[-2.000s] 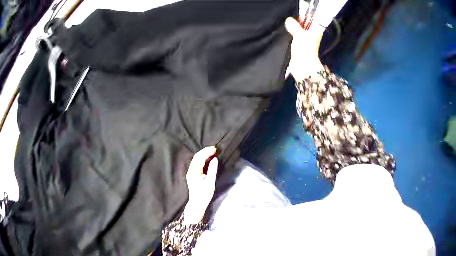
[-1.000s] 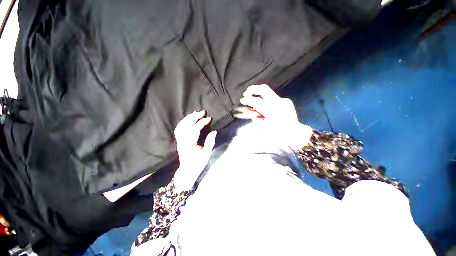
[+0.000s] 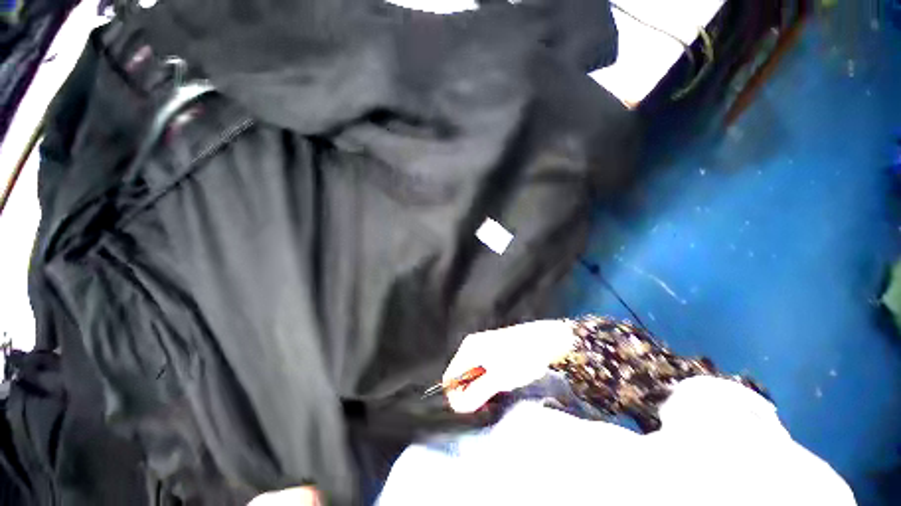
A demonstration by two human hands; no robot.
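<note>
A large black suit jacket (image 3: 395, 217) is spread in front of me with its smooth inner side showing in folds. A small white label (image 3: 494, 236) shows on its right part. My right hand (image 3: 509, 364) is at the jacket's near edge, closed around small red-orange thread snips (image 3: 464, 379) whose metal points face left. My left hand (image 3: 286, 497) is mostly cut off by the bottom edge, at the near part of the cloth; its fingers are too hidden to tell what they hold.
A curved hanger (image 3: 183, 99) lies at the jacket's upper left. The white table (image 3: 672, 40) shows at the upper right and along the left edge. The blue floor (image 3: 771, 247) is at the right. More black garments (image 3: 40, 435) are at the lower left.
My left hand has moved down and left to the picture's edge. My right hand is lower, with the snips now showing clearly. The cloth is refolded and the white label has come into view.
</note>
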